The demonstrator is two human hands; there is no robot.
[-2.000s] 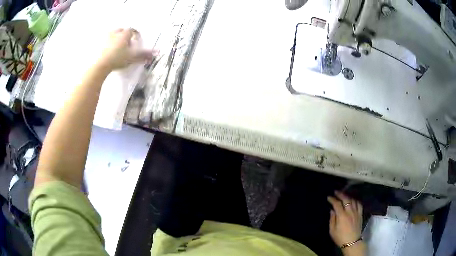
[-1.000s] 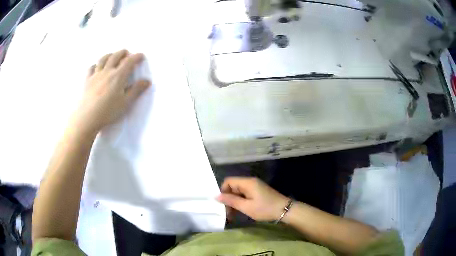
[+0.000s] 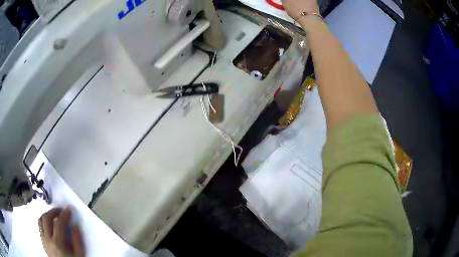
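A white cloth panel (image 3: 103, 241) lies on the machine bed at the lower left, its edge reaching the needle area (image 3: 30, 190). My left hand (image 3: 61, 233) rests on this cloth beside the presser foot area, fingers slightly apart, cut off by the bottom edge. My right hand (image 3: 299, 7) is at the top edge, reaching beyond the machine's right end beside a red curved object (image 3: 275, 4). Its fingers are mostly cut off, so its grip cannot be told.
Dark thread snips (image 3: 201, 89) lie on the bed, with pale thread (image 3: 216, 128) trailing over the front edge. The machine head (image 3: 131, 45) stands at upper left. White cut pieces (image 3: 289, 183) lie below the table edge, near an orange-yellow patterned item (image 3: 298, 103).
The view has swung to the right. My right hand has left the panel's lower corner and reached far right. The panel and my left hand are now beside the needle area.
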